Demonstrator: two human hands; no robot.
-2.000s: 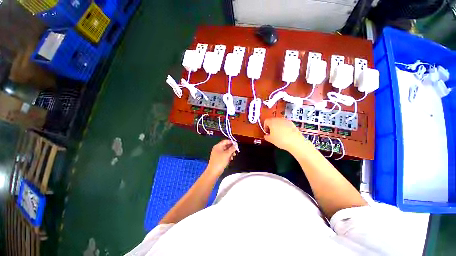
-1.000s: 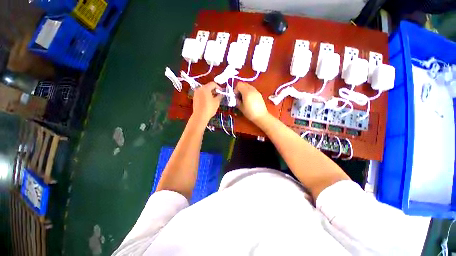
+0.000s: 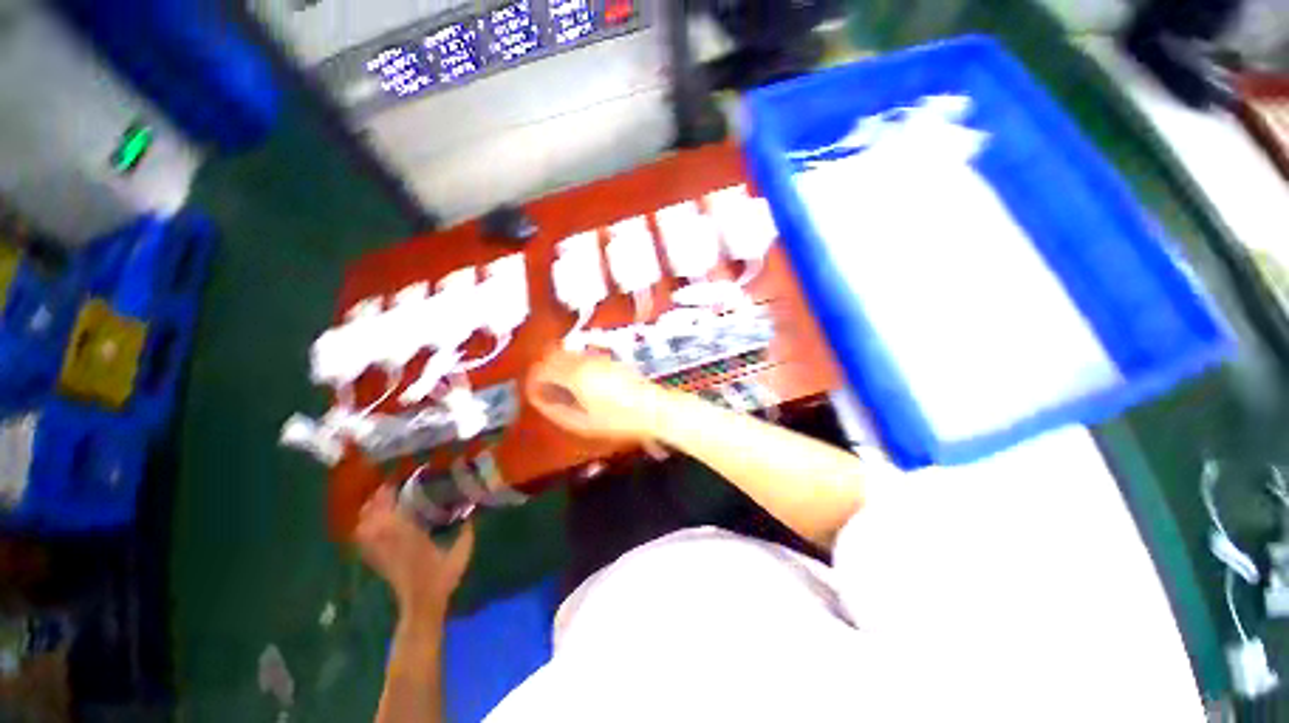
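Observation:
White power adapters (image 3: 577, 269) stand in a row on the red-brown test board (image 3: 549, 441), in a left and a right group, with white cords hanging toward me. Grey socket strips, a left one (image 3: 495, 407) and a right one (image 3: 735, 333), lie below them. My left hand (image 3: 413, 548) is at the board's near left corner, beside the circuit boards, with thumb and fingers apart and nothing visible in it. My right hand (image 3: 580, 393) is over the board between the two strips, its fingers curled and blurred; whether it holds a cord cannot be seen.
A blue tray (image 3: 926, 449) with a white liner (image 3: 947, 297) and some adapters is at the right. A grey test cabinet (image 3: 537, 127) with a lit display stands behind the board. A black object (image 3: 509, 223) lies at the board's far edge. White adapters and cords (image 3: 1251, 664) lie far right.
The view has turned, bringing in the cabinet display and more of the tray. My hands have parted from the cord between them, left to the near left corner, right to the board's middle.

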